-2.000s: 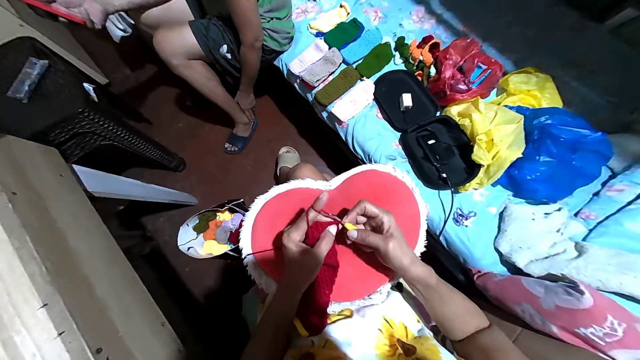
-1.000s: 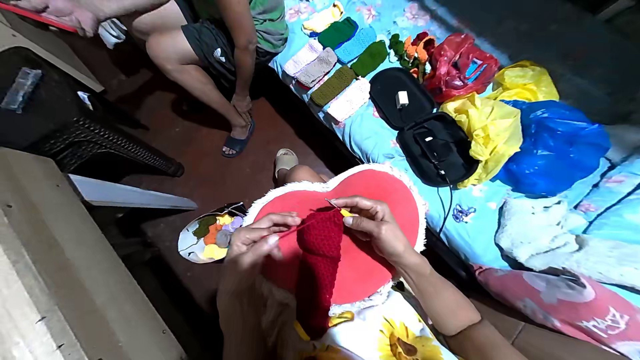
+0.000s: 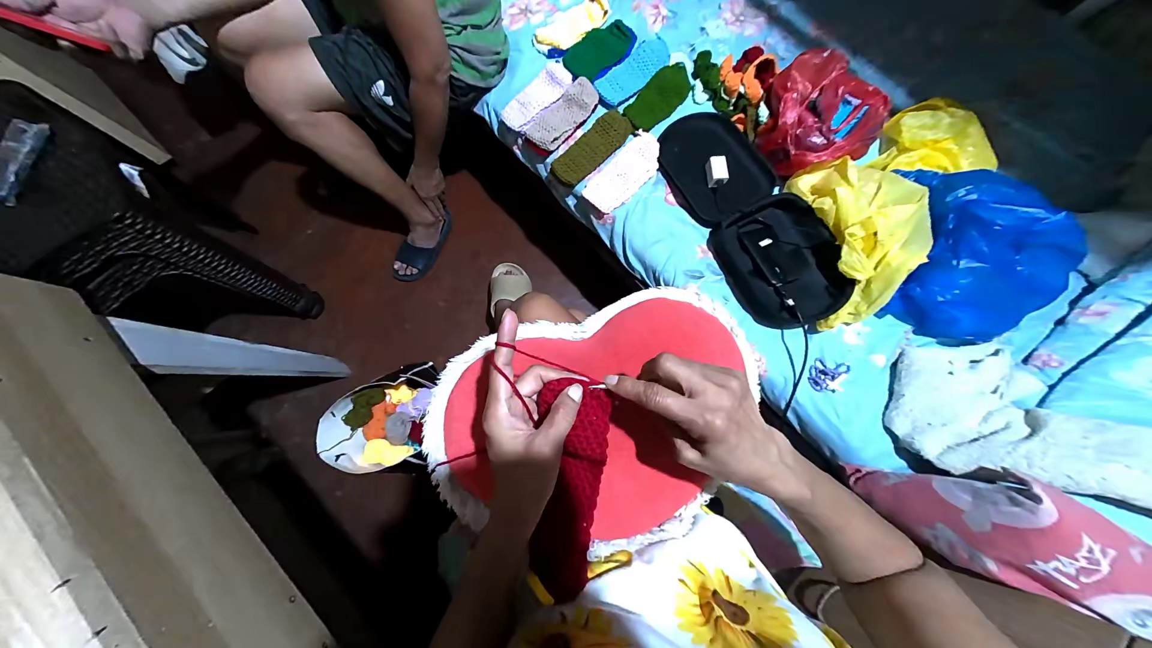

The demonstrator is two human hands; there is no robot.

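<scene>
My left hand [image 3: 531, 423] pinches the top edge of a dark red crocheted piece [image 3: 580, 468], with red yarn [image 3: 517, 387] looped around its raised index finger. In my right hand [image 3: 693, 405] is a crochet hook [image 3: 596, 386], its thin metal tip at the top edge of the piece; the handle is mostly hidden by the fingers. The crocheted piece hangs down over a red heart-shaped cushion [image 3: 666, 342] with white fluffy trim, which rests on my lap.
Yarn balls [image 3: 387, 423] lie in a round container left of the cushion. On the bed right are crocheted rectangles [image 3: 592, 148], an unzipped black case [image 3: 783, 261] with a cable, and a blue plastic bag [image 3: 990, 252]. Another person's leg [image 3: 333, 135] and a black woven stool [image 3: 171, 252] are at left.
My left index finger has risen with the yarn around it, and my left hand has come back to the top edge of the piece. The hook tip is now at that edge.
</scene>
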